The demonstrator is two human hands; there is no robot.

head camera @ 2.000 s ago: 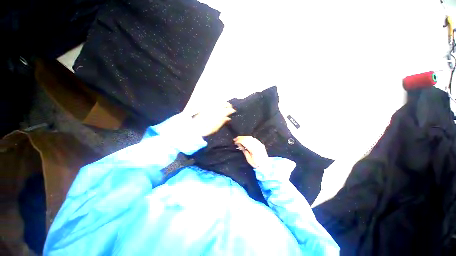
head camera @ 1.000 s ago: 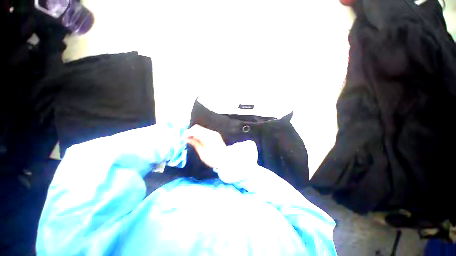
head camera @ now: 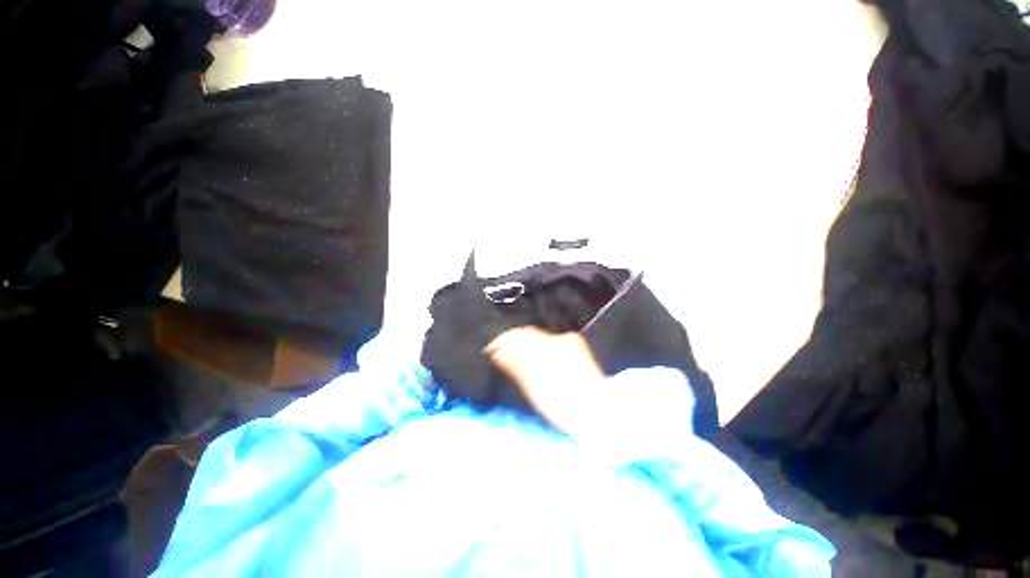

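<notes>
Black trousers (head camera: 655, 339) lie on the white table in front of me, waistband away from me. The waistband gapes open at the top, showing its dark inside, with a pale loop-shaped patch at its left part. A small dark label (head camera: 569, 244) shows at the back of the waistband. My right hand (head camera: 551, 367) is blurred and lies over the front of the trousers, below the opening; its fingertips point left and their grip cannot be made out. My left hand is hidden; only its blue sleeve reaches the left edge of the trousers.
Folded black garments (head camera: 282, 203) are stacked at the left on the white table (head camera: 633, 124). A loose black heap (head camera: 937, 282) lies at the right. A purple translucent object (head camera: 241, 14) is cut off at the upper left. Brown cardboard (head camera: 226, 348) shows below the stack.
The view has shifted. The waistband now gapes wider and the round button no longer shows. My left hand, visible two seconds ago, is now hidden. My right hand is over the trouser front.
</notes>
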